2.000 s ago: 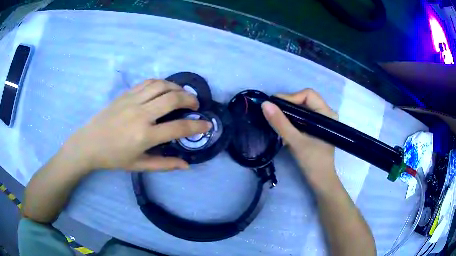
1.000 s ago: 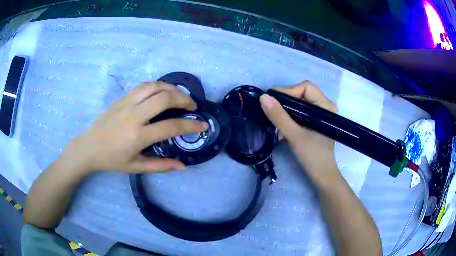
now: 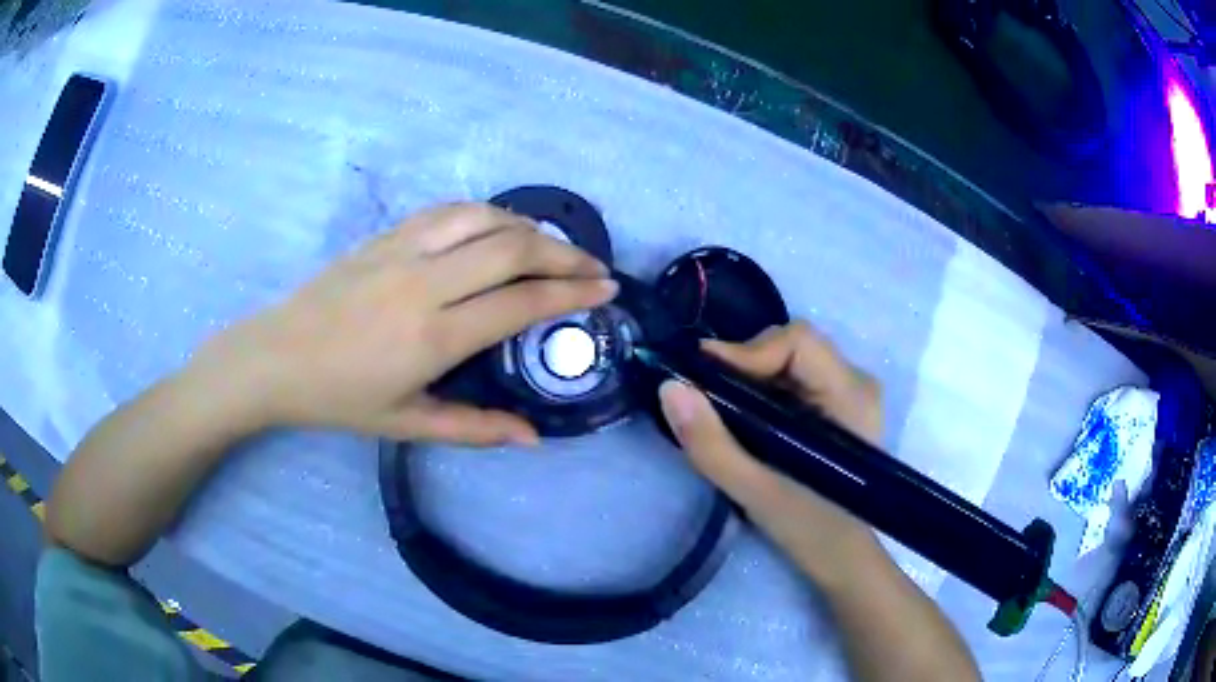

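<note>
A black headphone set lies on the white foam, its headband [image 3: 534, 614] curving towards me. My left hand [image 3: 460, 320] holds the speaker baffle [image 3: 570, 353], a round black plate with a silvery ring and bright white centre. A second dark disc [image 3: 576, 213] lies partly under my fingers. The open ear cup shell [image 3: 727, 293] is to the right, with a thin red wire inside. My right hand [image 3: 780, 426] holds the long black glue syringe [image 3: 880, 496] like a pen. Its fine tip is at the right side of the silvery ring; whether it touches is unclear.
A phone [image 3: 54, 187] lies at the left on the foam sheet [image 3: 254, 147]. A crumpled blue-and-white wipe or packet [image 3: 1110, 446] is at the right edge. A purple-glowing lamp [image 3: 1187, 147] is at the upper right. The green belt [image 3: 787, 60] runs beyond the bench, with a dark ring-shaped thing on it.
The syringe tip has moved left from the open shell to the baffle's silvery ring. My left index finger has drawn back from the ring, leaving the white centre showing. The camera view has shifted.
</note>
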